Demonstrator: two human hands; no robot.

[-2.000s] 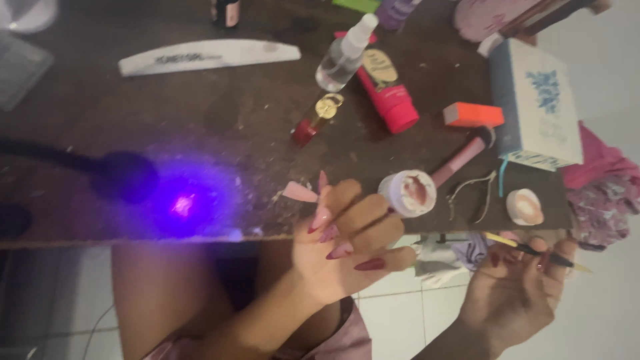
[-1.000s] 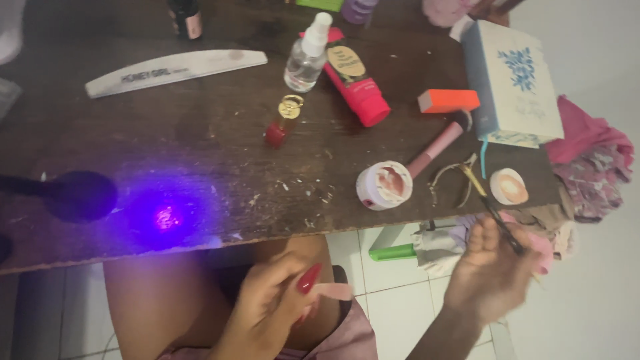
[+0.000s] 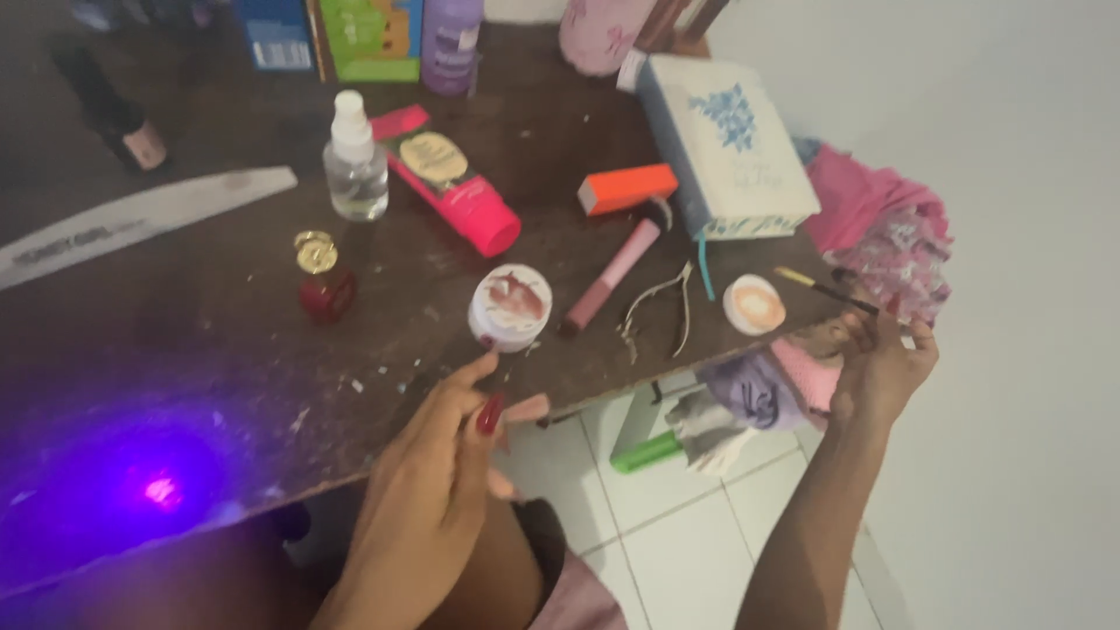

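My left hand is at the table's front edge, palm turned away, with long nails; one nail is glossy red and others are pale pink. One fingertip reaches the open white jar of pinkish-brown product; whether it touches is unclear. My right hand holds a thin brush with a dark handle and a yellowish end, beyond the table's right edge. Near its end lies a round white lid with peach residue. Metal nippers and a pink-handled brush lie between the jar and lid.
The dark wooden table bears a red bottle with gold top, clear spray bottle, pink tube, nail file, orange block and white book. Violet light glows at left. Cloths are at right.
My left hand has turned and moved from over my lap toward the jar. The thin brush stays in my right hand, which has moved to the right of the lid. The view has shifted.
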